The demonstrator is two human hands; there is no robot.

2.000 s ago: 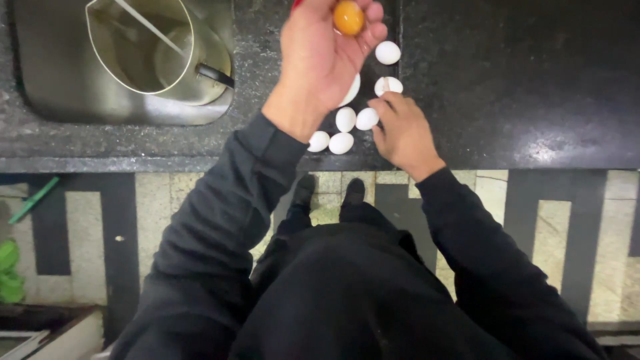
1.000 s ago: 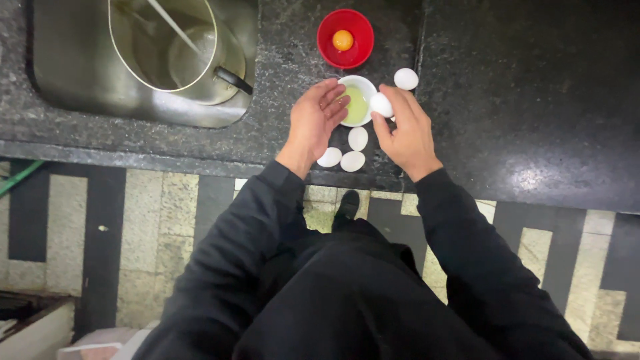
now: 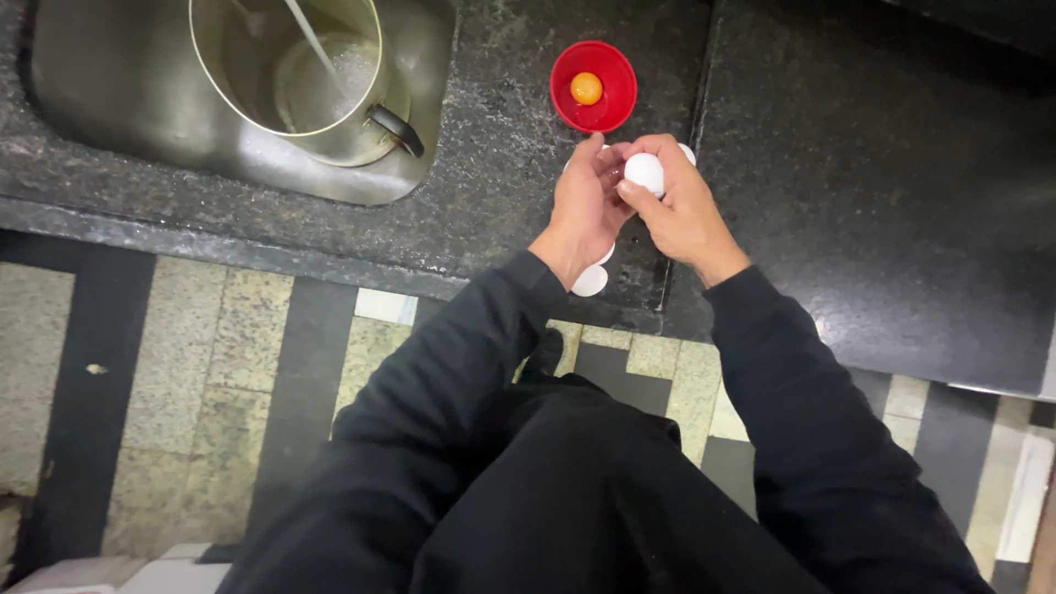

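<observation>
My right hand (image 3: 681,202) holds a white egg (image 3: 644,174) between thumb and fingers. Close against it, my left hand (image 3: 584,198) is cupped with its palm up; its fingers are spread, and nothing shows in the palm. Just beyond the left fingertips stands a red bowl (image 3: 631,99) with an egg yolk (image 3: 586,88) in it. Both hands hide nearly all of the small white bowl. Part of an egg (image 3: 688,154) shows behind my right fingers, and another egg (image 3: 590,281) lies by my left wrist, with one more partly hidden beside it.
At the left, a large metal pot (image 3: 285,132) with a black handle stands in the steel sink (image 3: 124,91), and water runs into it. The dark stone counter (image 3: 858,214) has a seam right of my hands. Its front edge runs above the tiled floor.
The yolk, in my left hand two seconds ago, is in the red bowl. My right hand has lifted an egg from beside the white bowl up to my left fingers.
</observation>
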